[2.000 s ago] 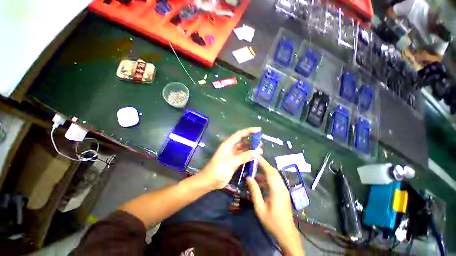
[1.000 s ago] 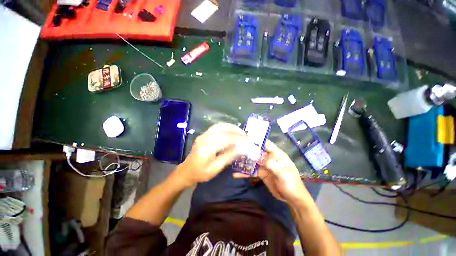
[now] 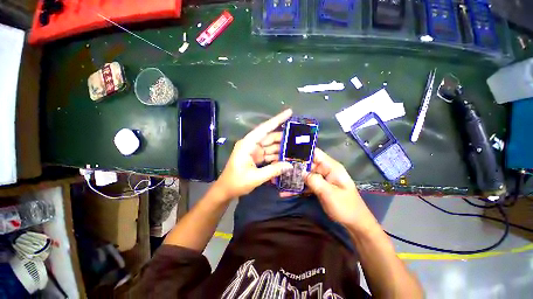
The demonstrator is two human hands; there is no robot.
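An opened keypad phone [image 3: 301, 141] with blue edges is held upright over the bench's front edge. Its screen is dark with a small white lit box; the keypad area below is bare. My left hand [image 3: 252, 157] holds its left side, thumb on the lower part. My right hand [image 3: 333, 187] holds its lower right corner, thumb at the keypad area. A blue front housing [image 3: 383, 147] with an empty window lies right of my hands, partly on white paper [image 3: 390, 107]. Both hands are bare.
A black smartphone [image 3: 197, 140], screw cup [image 3: 156, 87], patterned tin [image 3: 107, 81] and white round-cornered piece [image 3: 127, 141] lie left. Tweezers [image 3: 424, 106] and electric screwdriver [image 3: 479, 146] lie right. A blister tray [image 3: 350, 36] and red tray [image 3: 117, 14] are at the back.
The phone has turned from edge-on to face up, and its screen area went from bright white to dark with a small lit box. My left hand moved from over the phone to its left side.
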